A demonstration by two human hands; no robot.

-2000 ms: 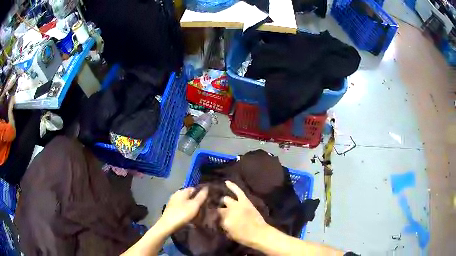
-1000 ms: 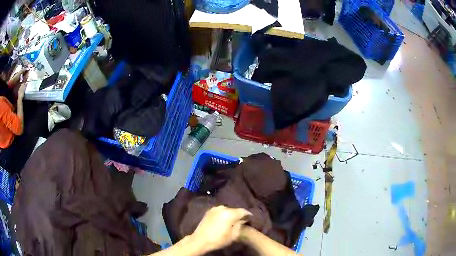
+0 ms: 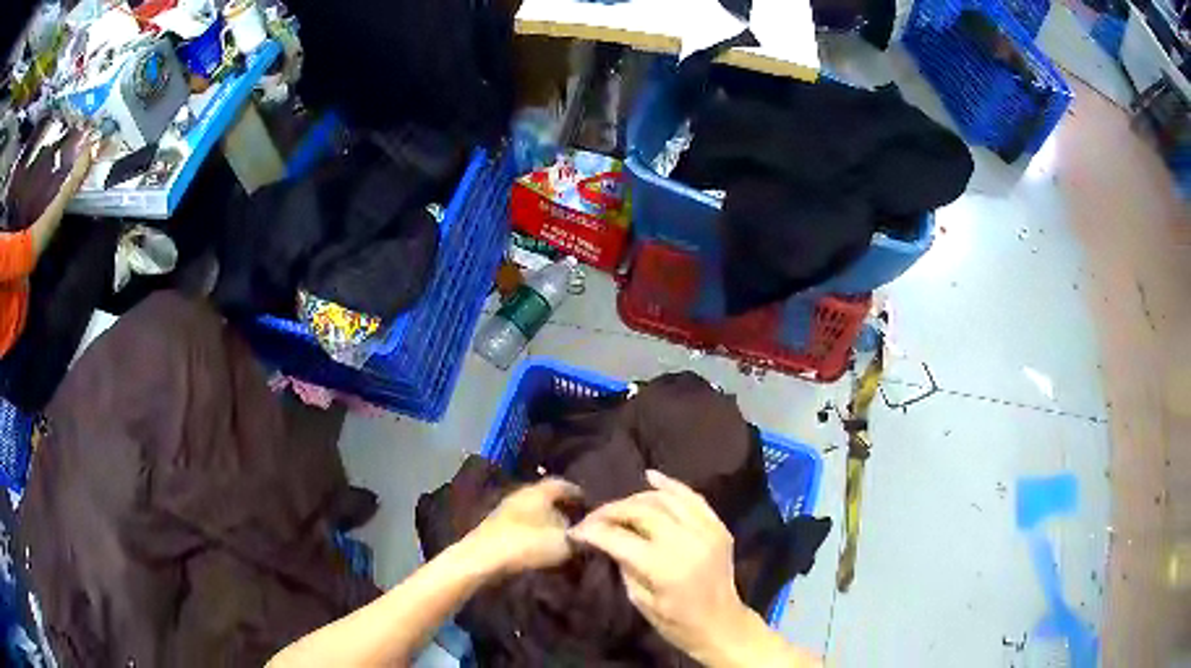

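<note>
A brown garment (image 3: 549,607) lies bunched over the near side of the blue plastic basket (image 3: 521,405), on top of more brown cloth with black parts. My left hand (image 3: 529,522) is over the garment, its fingers bent and closed near the cloth. My right hand (image 3: 666,555) is beside it, fingertips meeting the left ones. What the fingertips pinch is too small to tell. A small white spot shows on the cloth at the basket's back rim.
A large brown garment pile (image 3: 170,483) is at the left. Behind are a blue crate (image 3: 451,313) with black cloth, a plastic bottle (image 3: 525,313), a red carton (image 3: 572,209), a red crate (image 3: 784,326) and a light-blue tub (image 3: 901,261). A person's orange sleeve (image 3: 13,287) shows far left.
My hands have parted from their overlapped position one second ago and now meet at the fingertips. The surroundings sit slightly higher in view. The person at far left has moved an arm.
</note>
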